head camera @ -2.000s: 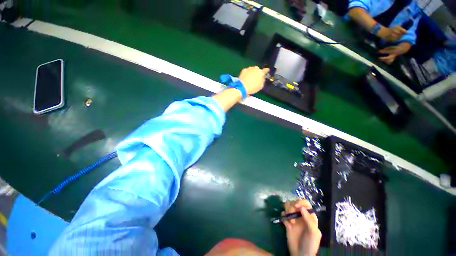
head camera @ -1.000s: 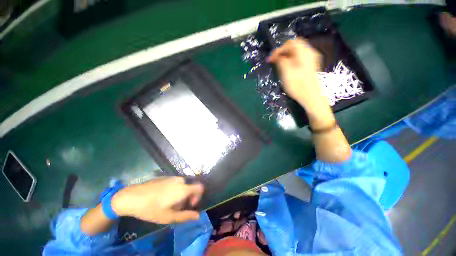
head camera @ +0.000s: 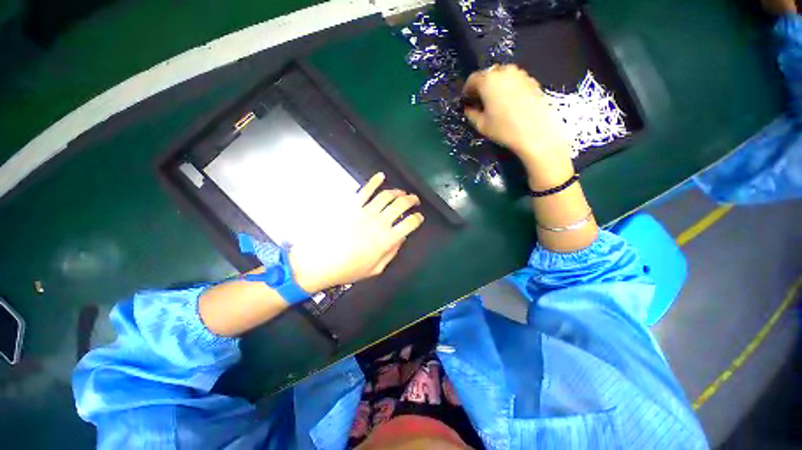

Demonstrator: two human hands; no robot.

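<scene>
An open tablet unit with a large silver-white plate (head camera: pixel 273 167) lies in a black tray (head camera: pixel 195 215) on the bench, at a slant. My left hand (head camera: pixel 356 237) is spread over the unit's near end, fingers apart, and hides most of the electronics there. My right hand (head camera: pixel 510 105) is at the pile of small dark-and-silver parts (head camera: pixel 435 57), beside the parts tray's left wall. Its fingers are bent together; whether they hold tweezers or a part is hidden.
The black parts tray (head camera: pixel 558 57) holds tangled white strips (head camera: pixel 594 119) and more small parts. A phone (head camera: pixel 9 332) is cut off at the left edge. The conveyor's white edge (head camera: pixel 211 75) runs behind. Another person's blue sleeve (head camera: pixel 756 167) is at the right.
My left hand has moved up and right from the near edge onto the unit, its fingers now spread. My right hand stays by the parts pile. The bench view has shifted slightly.
</scene>
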